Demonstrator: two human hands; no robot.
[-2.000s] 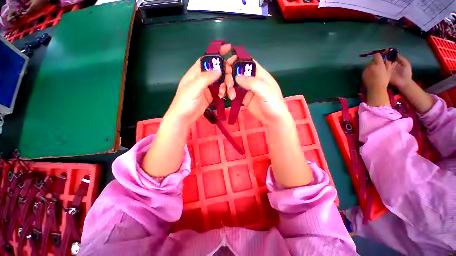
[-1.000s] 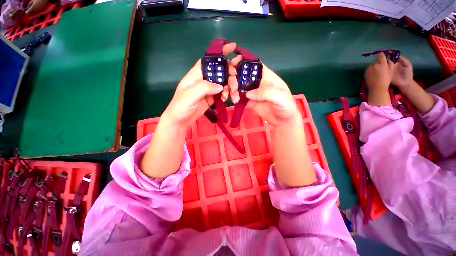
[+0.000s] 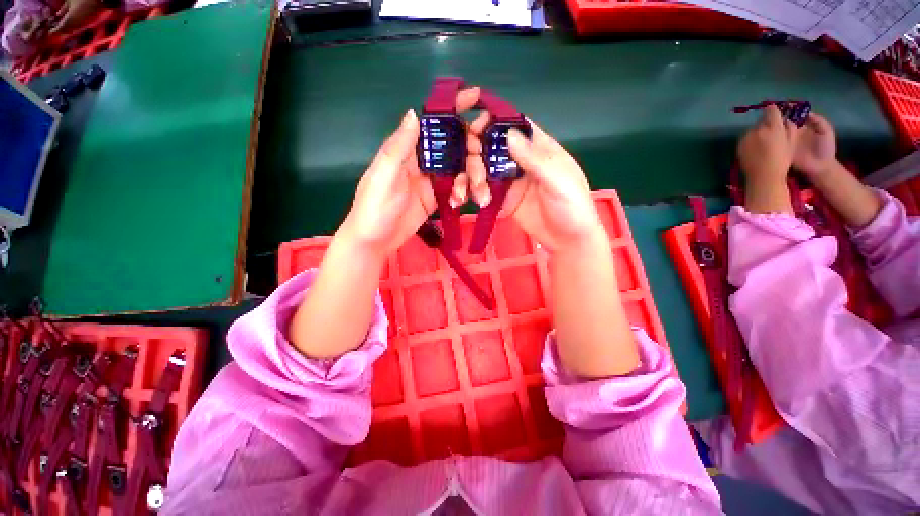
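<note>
My left hand [image 3: 388, 197] holds a smartwatch [image 3: 442, 144] with a maroon strap, its square black screen lit with a text list. Its thumb is at the case's left edge, off the screen. My right hand [image 3: 550, 186] holds a second smartwatch [image 3: 501, 151], also lit with list lines, its thumb over the screen's upper right. The two watches are side by side, screens up, above the far edge of the red compartment tray [image 3: 434, 365]. A third maroon strap [image 3: 466, 278] lies on the tray below them, its watch end partly hidden by my left hand.
A raised green board [image 3: 151, 171] is at left on the dark green mat [image 3: 646, 121]. A red tray crowded with strapped watches [image 3: 76, 413] is at lower left. At right, a coworker's hands [image 3: 782, 151] hold a watch over another red tray [image 3: 696, 242]. Printed sheets [image 3: 817, 22] are at upper right.
Both screens went from a watch face to an icon menu, now to list lines. My left thumb has moved off its screen; my right thumb has moved up onto its screen.
</note>
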